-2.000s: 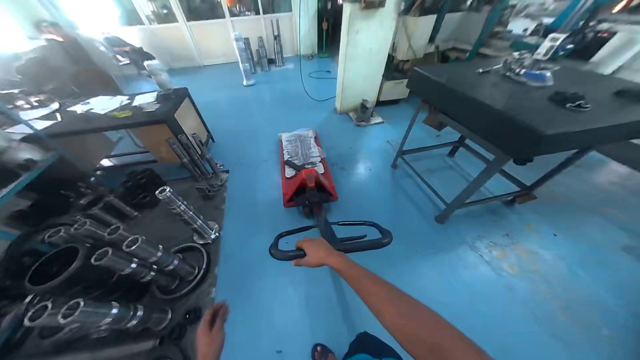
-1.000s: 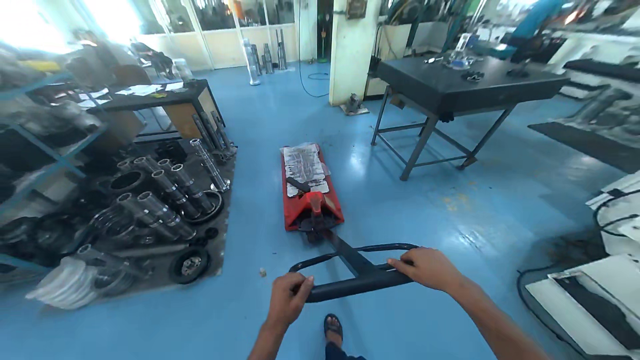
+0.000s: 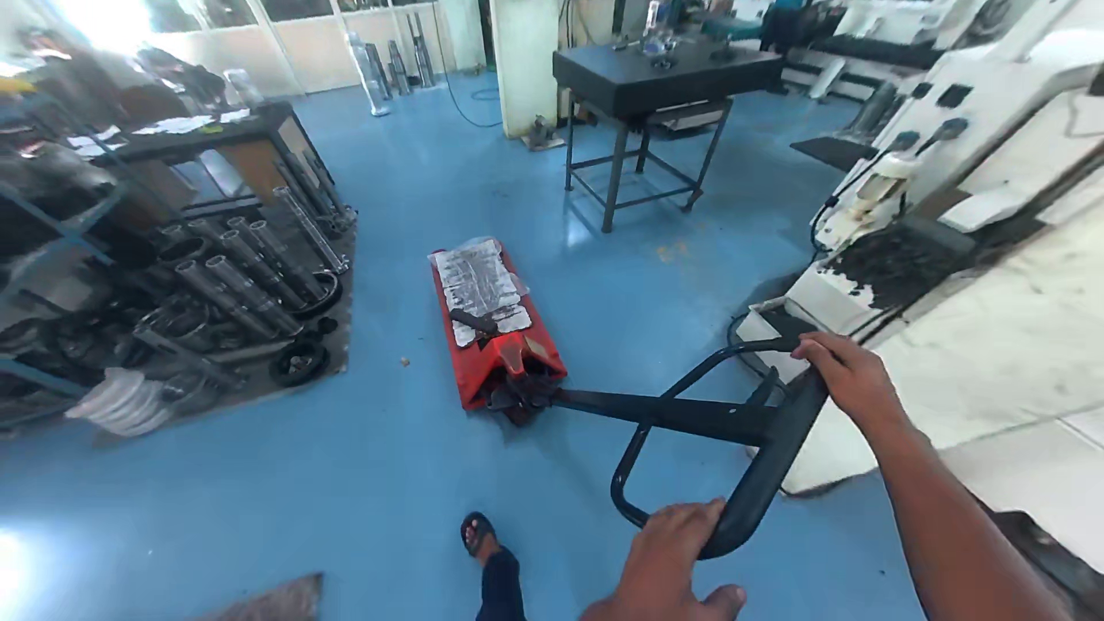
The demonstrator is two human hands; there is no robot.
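A red pallet jack [image 3: 543, 345] stands on the blue floor, its black loop handle [image 3: 776, 453] swung out to the right and toward me. My right hand [image 3: 849, 375] is closed around the far end of the handle's grip bar. At the near end, my left hand [image 3: 673, 556] rests against the bar with its thumb apart; its grasp is not clear. On the jack's forks lies a flat load [image 3: 479, 280] with plastic film over it, and a dark object [image 3: 474, 322] sits at its near edge.
Metal tubes [image 3: 250, 272] and rings crowd the floor mat at left, beside a desk [image 3: 207, 129]. A black-topped table [image 3: 655, 82] stands beyond the jack near a pillar [image 3: 526, 69]. A large white machine [image 3: 957, 345] with a chip-filled tray is close on the right.
My left hand was off the handle two seconds ago, then came onto it. The handle has swung to the right with both hands at it. The view has shifted, bringing in the white machine.
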